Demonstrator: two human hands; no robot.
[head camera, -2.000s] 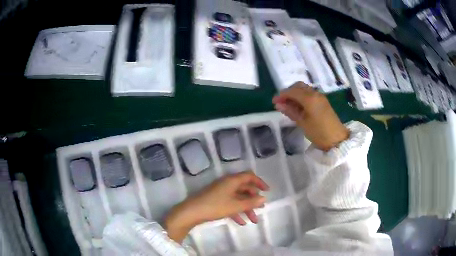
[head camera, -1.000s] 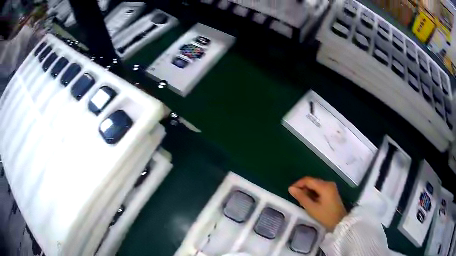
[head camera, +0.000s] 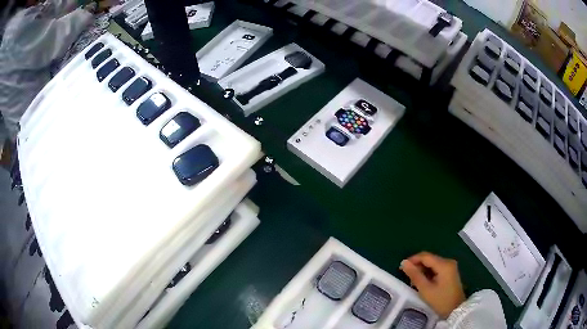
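Observation:
My right hand (head camera: 437, 283) is at the lower right, over the far edge of the foam tray (head camera: 331, 249). Its fingers are curled together and nothing shows in them. My left hand is out of the picture. The tray is cut off by the bottom edge. Watch bodies with grey, printed backs up sit in its pockets, one at the left end (head camera: 336, 280) and one beside it (head camera: 371, 302). A third is partly cut off below my hand. An open white box (head camera: 505, 247) with a small black piece lies right of my hand.
Stacked foam trays with glossy watches (head camera: 103, 212) stand at left. A printed box (head camera: 347, 132) and an open box with a strap (head camera: 273, 80) lie beyond. More stacked trays (head camera: 502, 135) stand at far right. A strap box (head camera: 547, 289) is at lower right. A person's white smock (head camera: 45, 48) shows upper left.
The view has swung left from the tray and box row to the left stack. My left hand has left the picture. My right hand is now above the tray's left part.

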